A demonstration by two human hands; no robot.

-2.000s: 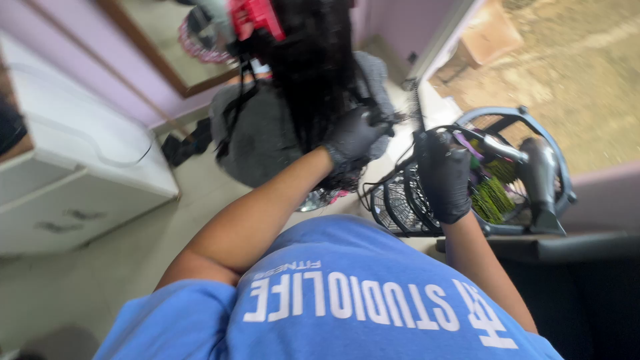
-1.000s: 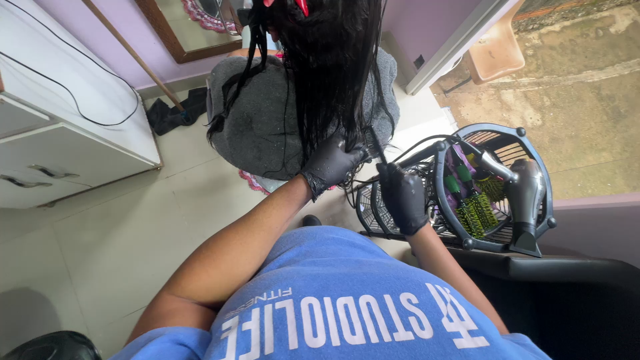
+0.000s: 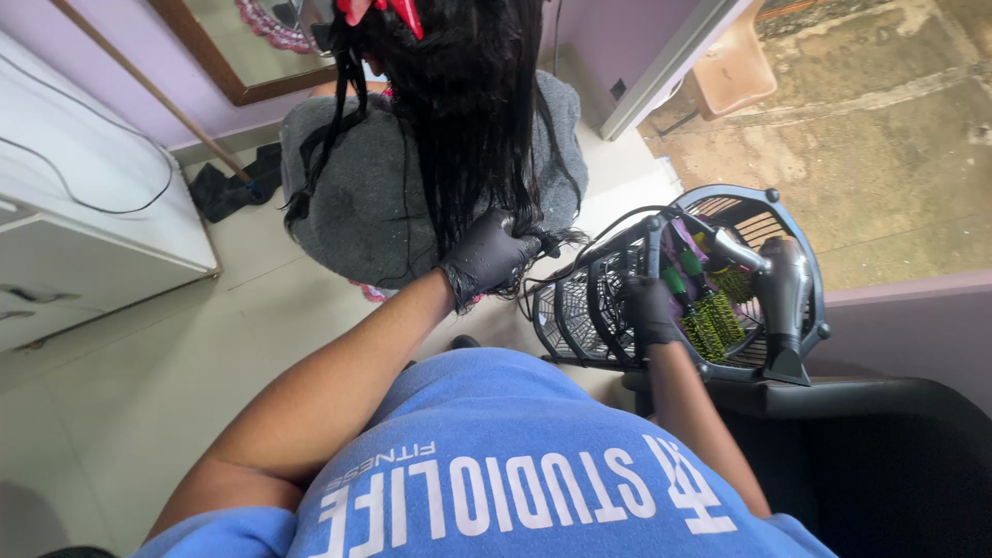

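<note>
A seated person's long, dark, wet hair (image 3: 473, 132) hangs down over a grey towel (image 3: 356, 209) on the shoulders. Red clips (image 3: 404, 15) hold hair at the top. In a black glove, my left hand (image 3: 492, 256) grips the hair near its ends, some strands poking out past the fingers. My right hand (image 3: 649, 310), also gloved in black, is off to the right over the side of the black rack; it is dark and slightly blurred, so whether it holds anything cannot be told. Round brushes (image 3: 709, 314) with green bristles lie in the rack.
The black rack (image 3: 814, 271) stands at the right with a grey hair dryer (image 3: 783, 291) on its edge and a cable looping leftward. A black chair (image 3: 876, 395) is at lower right. White drawers (image 3: 101, 271) and a wooden pole (image 3: 147, 85) are at the left, a framed mirror (image 3: 248, 93) ahead.
My right hand has moved right, away from the hair ends, to the rack's side; a dark comb-like tool stood up from it earlier. My left hand still holds the hair.
</note>
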